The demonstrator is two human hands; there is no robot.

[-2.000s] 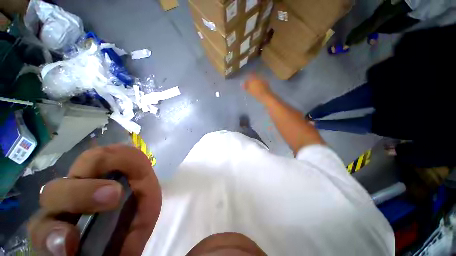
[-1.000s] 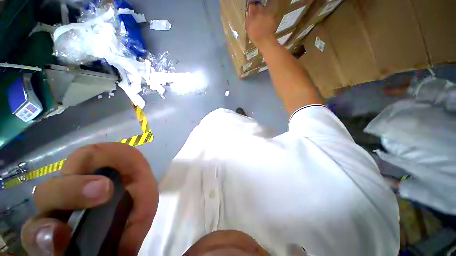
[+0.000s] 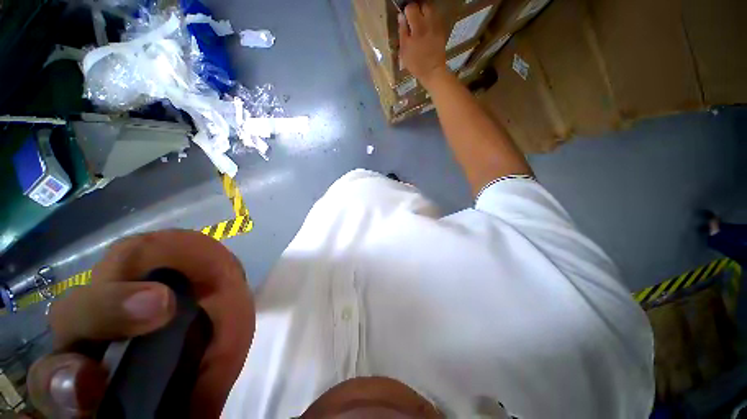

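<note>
My left hand (image 3: 147,323) is large at the lower left, close to the camera. Its fingers are curled round a black smartphone (image 3: 160,352), seen edge-on. My right hand (image 3: 422,41) reaches forward to a stack of brown cartons (image 3: 393,82) at the top and touches the near carton. Its fingertips are at the top edge of the picture, by a small pale patch; whether they grip anything cannot be told. A white carton label (image 3: 469,26) shows just right of this hand.
Brown cardboard (image 3: 610,61) extends to the upper right. Plastic wrap waste (image 3: 147,65) lies at the upper left, near a blue and white box (image 3: 45,176) on a green bench. Yellow-black tape (image 3: 237,209) marks the floor. Part of a person's foot (image 3: 714,225) shows far right.
My right hand has moved forward from over the floor to the carton stack, which is nearer now. The people at the right have mostly left view. My left hand still holds the smartphone.
</note>
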